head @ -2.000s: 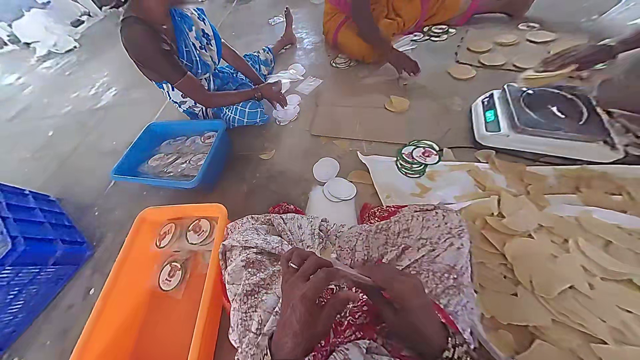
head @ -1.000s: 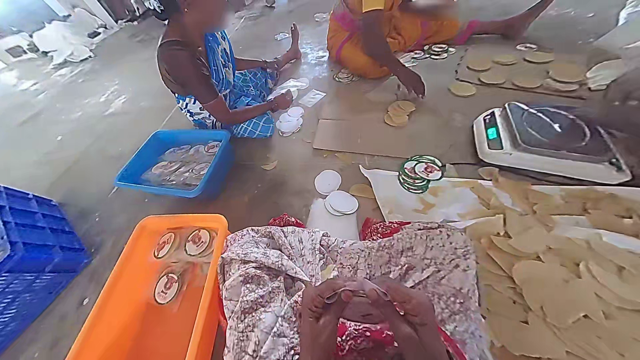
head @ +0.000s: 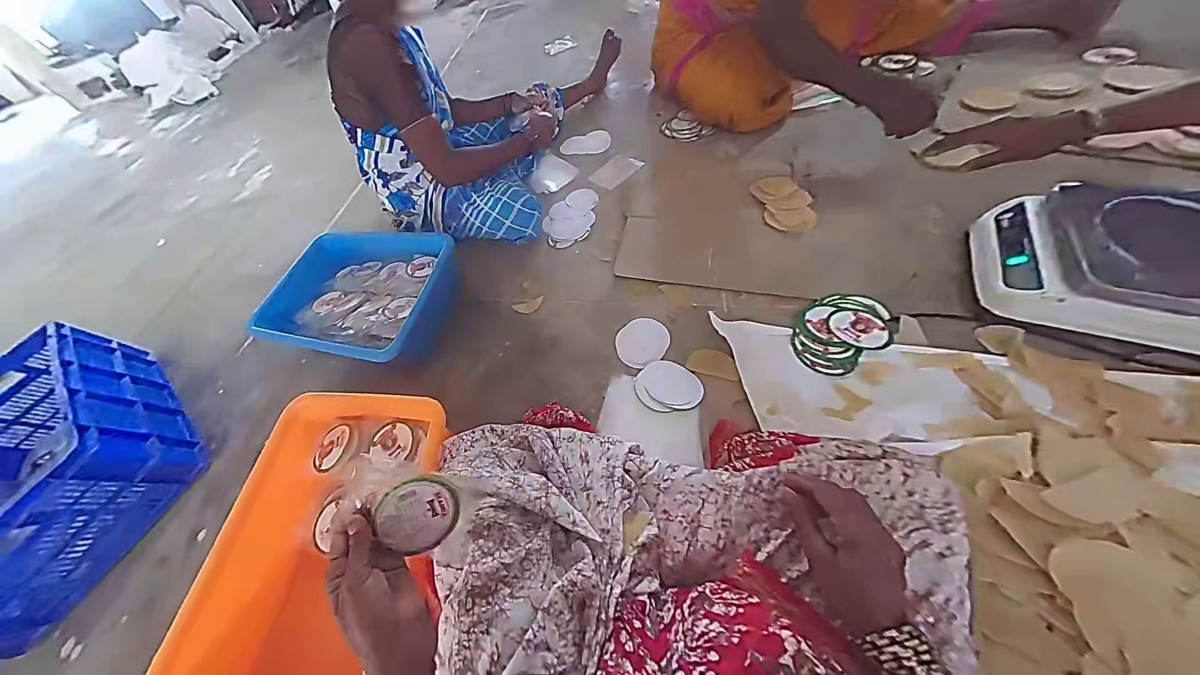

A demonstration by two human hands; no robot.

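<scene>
My left hand (head: 380, 586) grips a clear plastic packet with a round, green-rimmed label (head: 417, 516), at the right side of an orange tray (head: 272, 600). Several similar round-labelled packets (head: 392, 441) lie in the tray's far end. My right hand (head: 848, 553) rests on the patterned cloth over my lap, fingers loosely spread and holding nothing. Beyond my lap, white paper discs (head: 669, 385) sit partly on a pale sheet (head: 647, 427). A pile of green-rimmed round labels (head: 839, 330) lies on a white sheet, beside many thin tan discs (head: 1125, 562) at the right.
A blue tub (head: 352, 347) of packets stands beyond the orange tray, and a blue crate (head: 103, 469) at far left. A digital scale (head: 1022, 272) is at right. Co-workers sit ahead, near a brown cardboard sheet (head: 703, 253); another person's hand (head: 1022, 141) reaches in from the right.
My hands, together over my lap before, have come apart. The left has moved to the orange tray with the packet; the right has moved to the right. One co-worker's hands have lifted nearer the knee.
</scene>
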